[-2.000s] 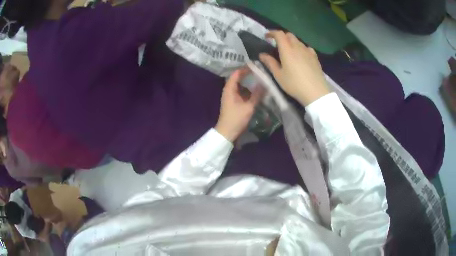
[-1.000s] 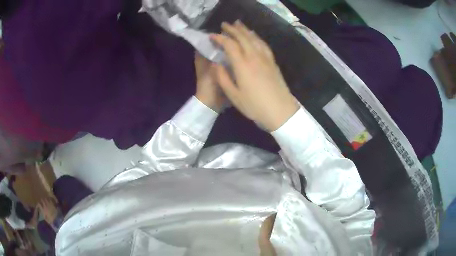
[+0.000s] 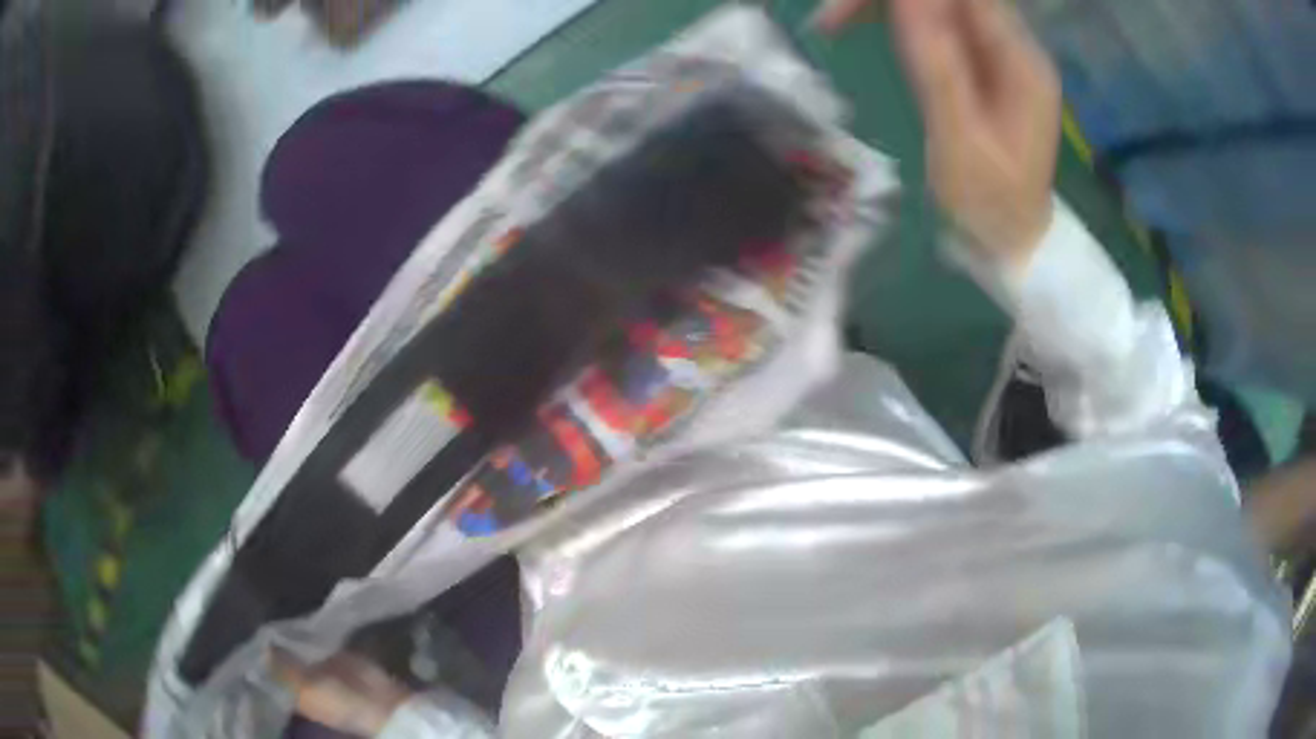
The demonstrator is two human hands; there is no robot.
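Observation:
The newspaper wrap (image 3: 808,325) lies opened out diagonally in front of me, its far end blurred. The dark panel (image 3: 577,274) lies on it. A rectangular cut-out (image 3: 404,451) in the panel shows pale paper and a bit of red and yellow print. My left hand (image 3: 339,690) grips the near end of the wrap at the lower left, its fingers partly behind the paper. My right hand (image 3: 989,130) is raised beyond the far end, off the paper, with fingers apart and partly cut off by the top edge; nothing shows in it.
Purple-clothed legs (image 3: 354,188) are beyond the wrap on the left. A dark rounded shape (image 3: 108,159) is at the far left. A white board (image 3: 260,130) is behind. Blue plastic-covered stacks (image 3: 1212,188) are at the right, beside yellow-black tape (image 3: 1176,289) on the green floor (image 3: 895,274).
My view has turned and the wrap now slants the other way. The wrap's far end is spread, showing coloured print beside the panel. My hands have moved far apart; the right is off the paper.

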